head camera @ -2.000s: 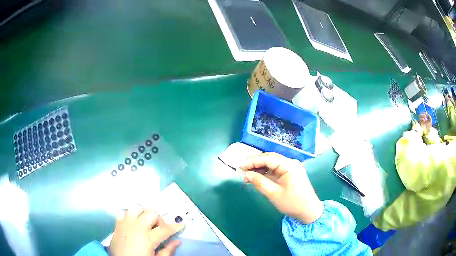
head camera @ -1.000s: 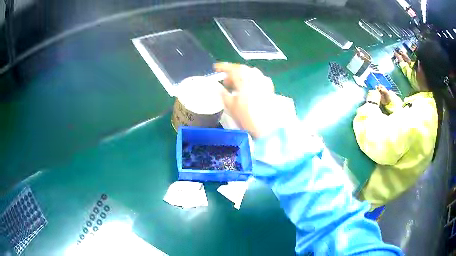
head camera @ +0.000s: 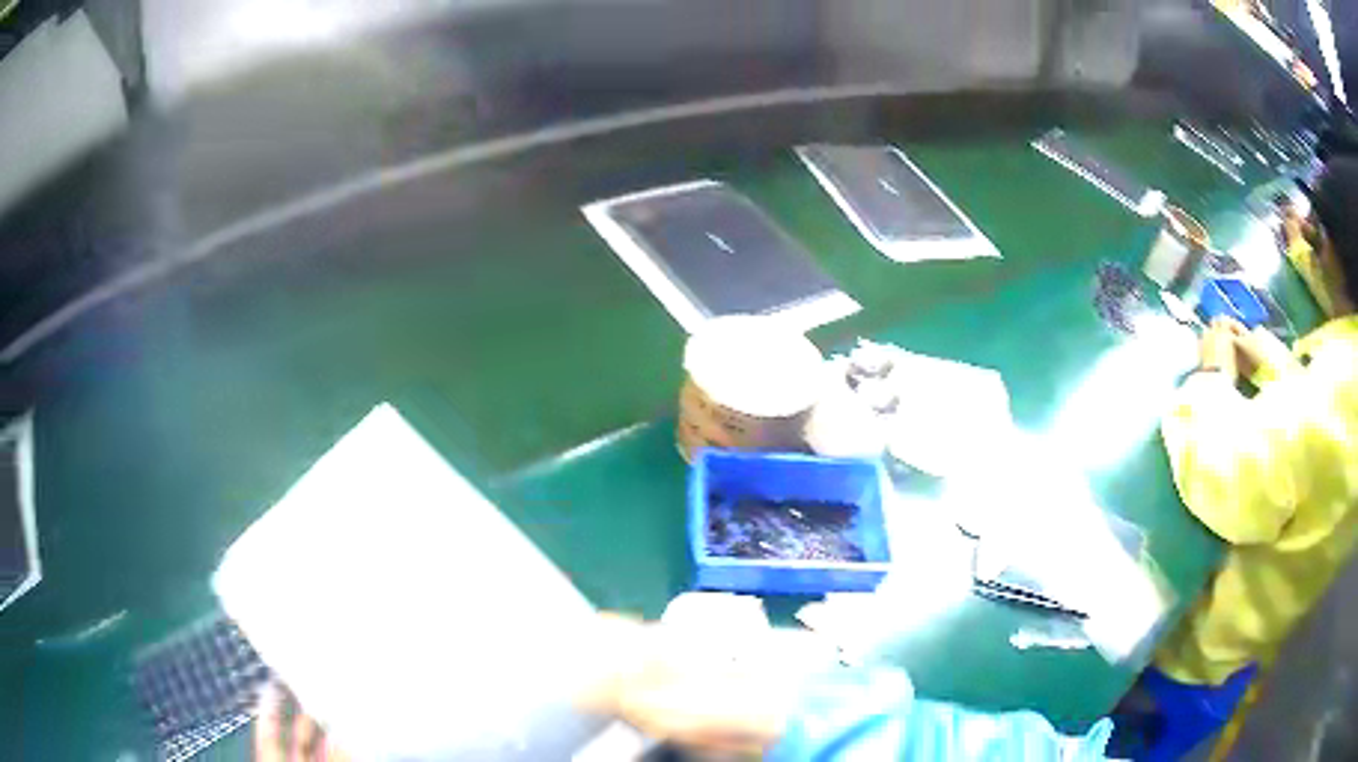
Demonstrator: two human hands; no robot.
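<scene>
A large pale rectangular panel (head camera: 402,596), washed out by glare, is raised and tilted at the lower left. My left hand (head camera: 286,730) is cut off by the bottom edge, with fingers at the panel's lower left edge. My right hand (head camera: 678,692) is blurred and holds the panel's right edge. The blue bin (head camera: 789,573) with small dark parts stands beyond my right hand. Two tablet back covers with white borders (head camera: 722,246) lie on the conveyor belt behind.
A tan tub (head camera: 745,402) stands behind the bin, a small bottle (head camera: 871,372) beside it. White papers (head camera: 953,417) and a dark thin tool (head camera: 1028,599) lie right. A ring sheet (head camera: 201,685) is partly behind the panel. A person in yellow (head camera: 1266,462) works at right.
My right hand has come back from beyond the bin to the panel, which is now raised in both hands. The view has turned, so the bin appears further right than one second ago.
</scene>
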